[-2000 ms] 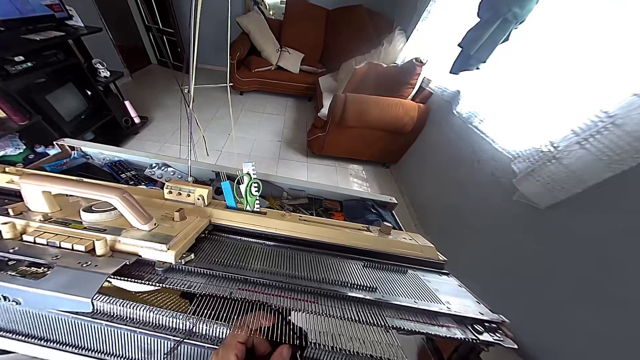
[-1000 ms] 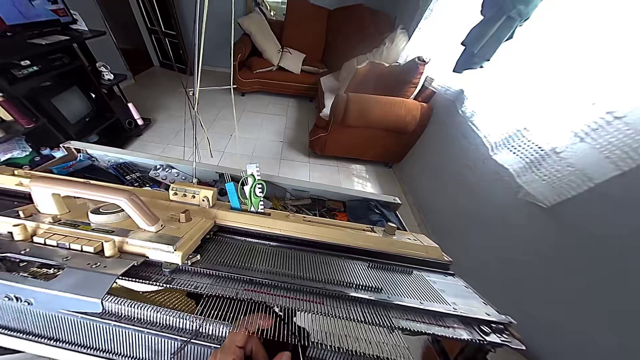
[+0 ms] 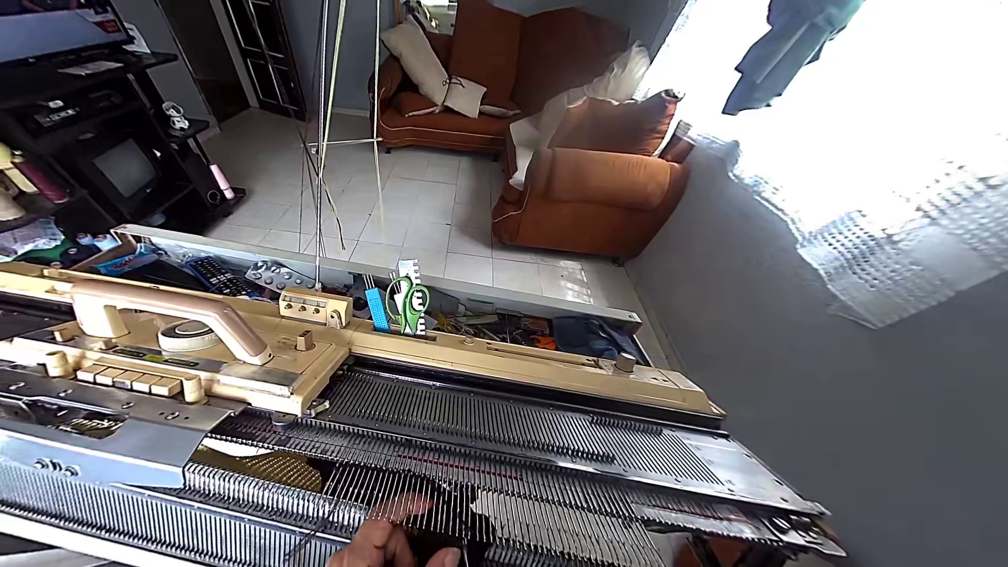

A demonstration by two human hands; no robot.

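A knitting machine with two rows of needles fills the lower view. What looks like my left hand (image 3: 386, 539) is at the bottom edge, its index finger reaching among the raised needles (image 3: 394, 490) over dark fabric or shadow. Whether it holds anything is hidden. I do not see my right hand. The cream carriage (image 3: 276, 358) with its pink-beige handle (image 3: 169, 303) rests on the left of the rear bed (image 3: 472, 413). A metal front carriage (image 3: 118, 453) is joined below it. Red yarn or a marking (image 3: 457, 466) runs between the beds.
Behind the machine, a long tray (image 3: 543, 297) holds remote controls, tools and cloth. Green-handled scissors (image 3: 409, 303) and a blue comb-like tool (image 3: 378, 309) stand at its near edge. Yarn strands hang from above. A grey wall (image 3: 748, 394) is at right, an orange-brown armchair (image 3: 598, 197) beyond.
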